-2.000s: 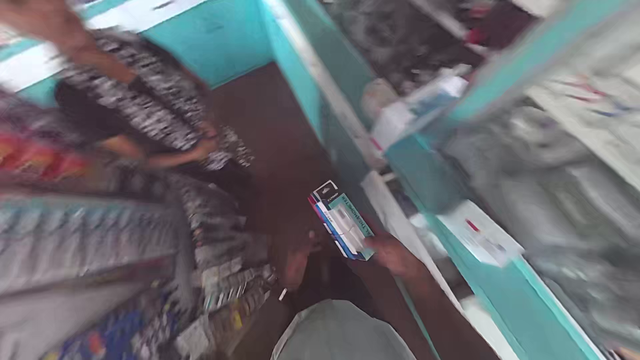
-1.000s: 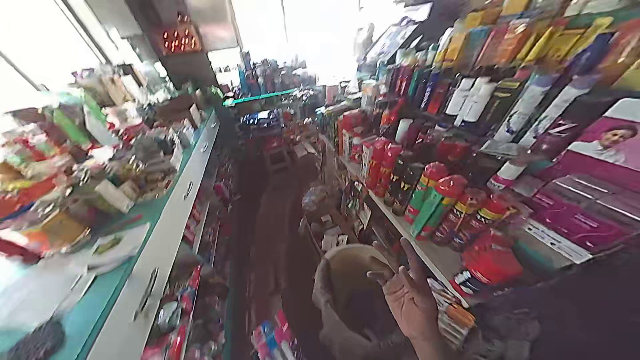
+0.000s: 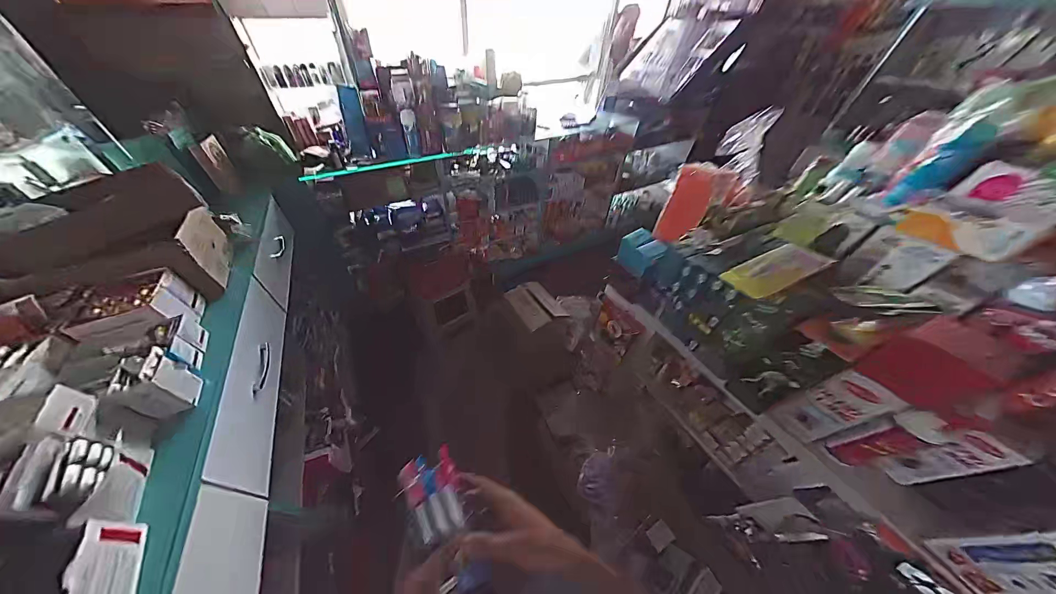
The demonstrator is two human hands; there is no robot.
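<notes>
Several slim packages with pink and blue tops (image 3: 433,499) are held at the lower middle of the head view. My right hand (image 3: 528,532) comes in from the lower right, its fingers against the right side of the packages. My left hand (image 3: 433,573) is mostly cut off by the bottom edge and closes around their lower part. Blur hides the fine detail of the packages and the exact finger contact.
On the left, a teal-topped counter (image 3: 177,462) with white drawers (image 3: 239,396) holds small boxes. A crowded shelf (image 3: 767,421) lines the right side. Ahead, a cardboard box (image 3: 536,309) stands on the floor before a glass display case (image 3: 528,198).
The view has swung far round, from a corner with another person to the aisle. My right hand, spread apart near the right shelf one second ago, is now at the packages.
</notes>
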